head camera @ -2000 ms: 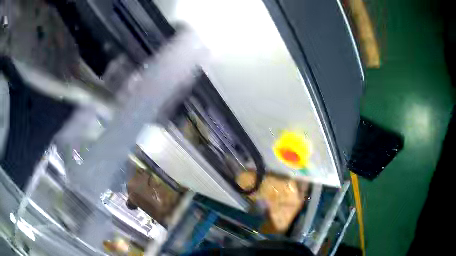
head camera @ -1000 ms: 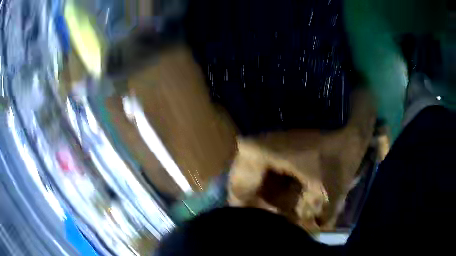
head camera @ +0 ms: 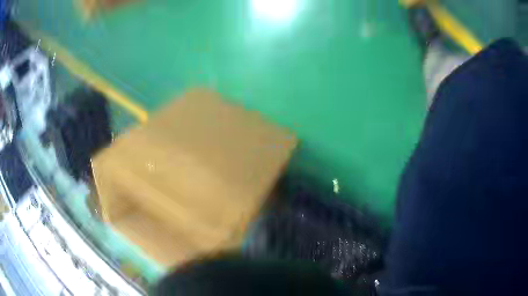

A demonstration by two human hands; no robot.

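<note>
Neither of my hands can be made out in the blurred head view. A plain brown cardboard carton [head camera: 202, 156] lies nearest in front of me, on the green floor at left of centre. Its lower left side looks hollow or folded, but the blur hides what is inside. A dark textured crate or tray [head camera: 341, 237] is beside the carton at lower right, partly cut off by dark shapes at the bottom edge.
Green floor [head camera: 324, 75] with yellow lines [head camera: 457, 29] surrounds the carton. Dark blue clothing [head camera: 463, 191] fills the right side, with a foot above it. A blurred, bright white structure [head camera: 52, 243] curves along the left. Another brown object [head camera: 107, 6] is at the top left.
The view has swung from the white table surface down to the floor. The brown carton now shows whole at left of centre, and the dark crate has shifted to the lower right.
</note>
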